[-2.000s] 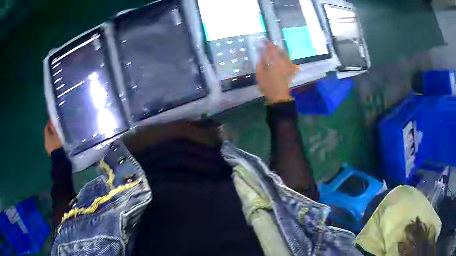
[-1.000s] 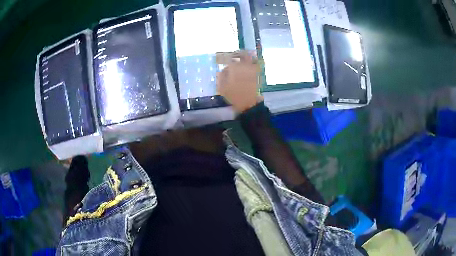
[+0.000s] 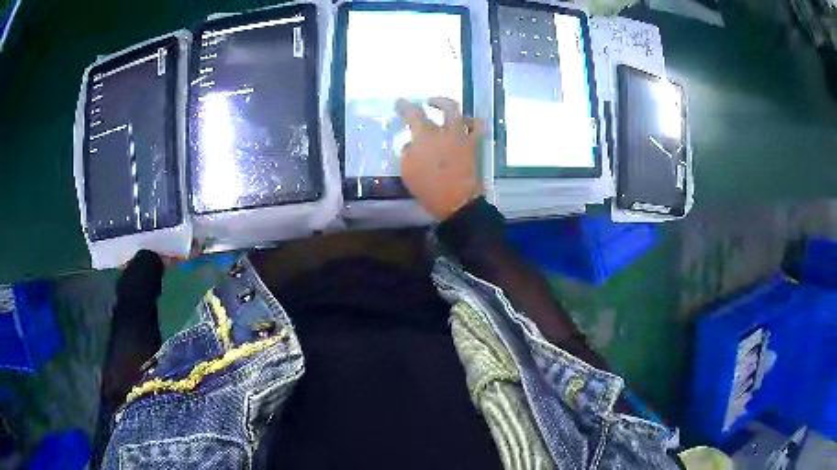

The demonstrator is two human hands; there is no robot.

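Four large tablets lie side by side in whitish foam sleeves. The leftmost tablet [image 3: 133,151] and the second tablet [image 3: 257,110] show dark screens with white text and glare. The third tablet [image 3: 399,60] is white above a pale keypad; the fourth tablet [image 3: 548,92] shows a grey key area and white. My right hand [image 3: 442,161] is over the third tablet's keypad, fingers apart and blurred, holding nothing visible. My left hand [image 3: 151,260] is mostly hidden at the front edge of the leftmost sleeve [image 3: 138,248]; its fingers cannot be made out.
A smaller dark tablet [image 3: 650,142] lies at the right end of the row. A handwritten sheet [image 3: 633,41] is behind it. Blue bins [image 3: 771,349] stand at lower right; another blue bin [image 3: 587,246] is below the bench edge and one [image 3: 26,321] at left.
My right hand has moved from between the third and fourth tablets to over the third tablet's keypad. The fourth screen's teal area now appears white. The view has shifted.
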